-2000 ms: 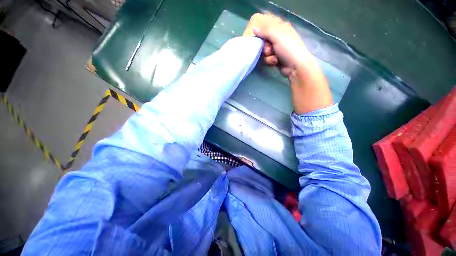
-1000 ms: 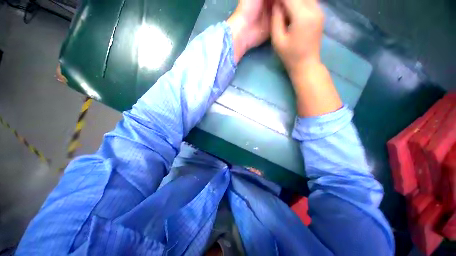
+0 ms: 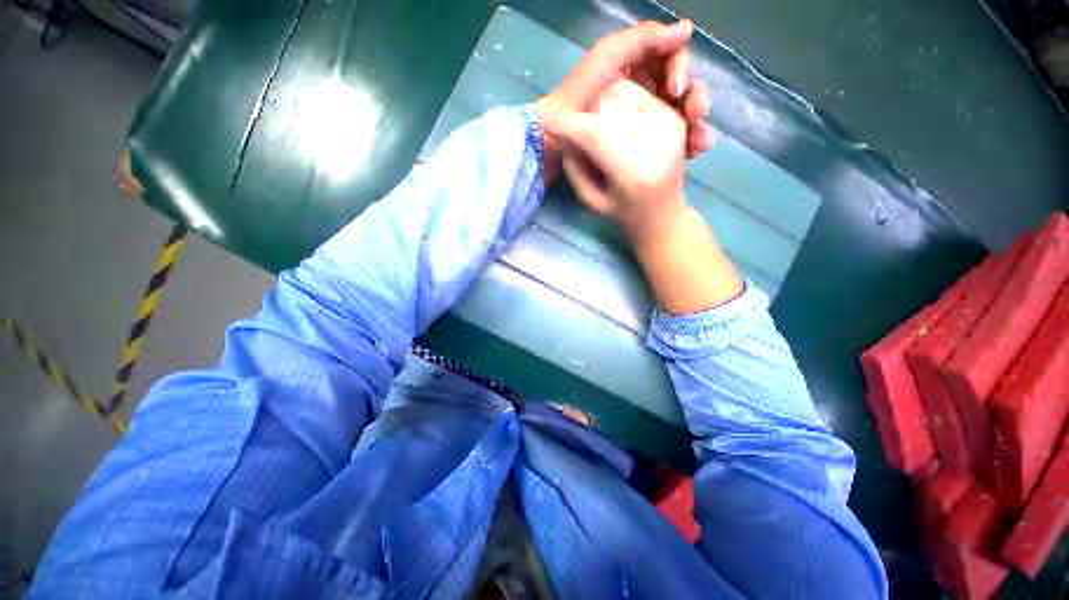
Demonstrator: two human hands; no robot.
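Note:
My left hand (image 3: 618,59) is bare and holds no object. Its fingers are loosely curled and apart, partly hidden behind my right hand. My right hand (image 3: 639,147) lies over the left palm and wrist, thumb near the left cuff, its fingers curled against the left hand; their tips are hidden. The light blue left sleeve (image 3: 469,188) reaches the wrist. The right sleeve (image 3: 733,363) ends above the wrist, leaving some forearm bare. Both hands are above a pale blue-green ribbed pad (image 3: 750,199) on the dark green mat (image 3: 387,47).
Red speckled slabs (image 3: 985,363) lean in a stack at the right. Another green surface (image 3: 914,82) lies beyond the mat's rippled edge. Yellow-black tape (image 3: 149,307) marks the grey floor at left. A small red piece (image 3: 676,506) shows below the bench edge.
Two seconds ago my right hand gripped the left sleeve's end. The left hand now shows out of its cuff, and my right hand has moved onto it. Since one second ago, both hands are lower in view.

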